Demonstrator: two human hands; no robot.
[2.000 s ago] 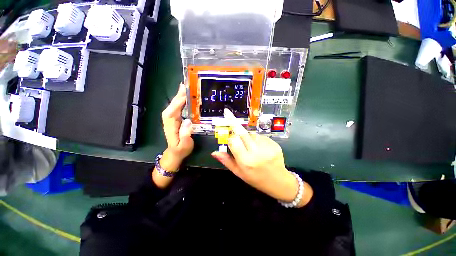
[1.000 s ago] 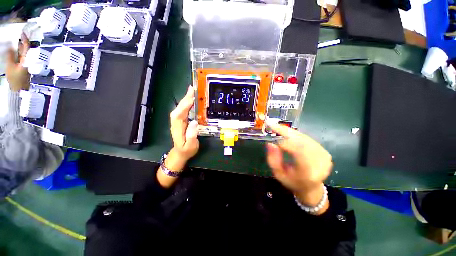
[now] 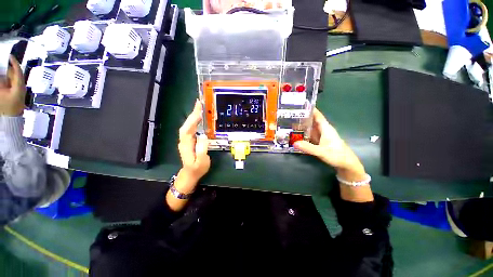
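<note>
The thermostat lies in the orange frame of the clear test fixture, its black face showing glowing digits and a row of small icons. My left hand rests against the fixture's left side near its front corner. My right hand is at the right side, its thumb at the red rocker switch, its fingers along the outer wall. The yellow clamp piece sticks out at the front edge. The clear lid stands raised behind.
White domed units stand in clear holders over black foam at left. Another person's hand is at the far left. A black foam pad lies at right, a thin dark tool behind the fixture's right side, a tape roll far upper right.
My right hand has moved from the thermostat's touch keys to the fixture's right front corner and red switch. My left hand stays at the left side. Another person's arm has come in at left.
</note>
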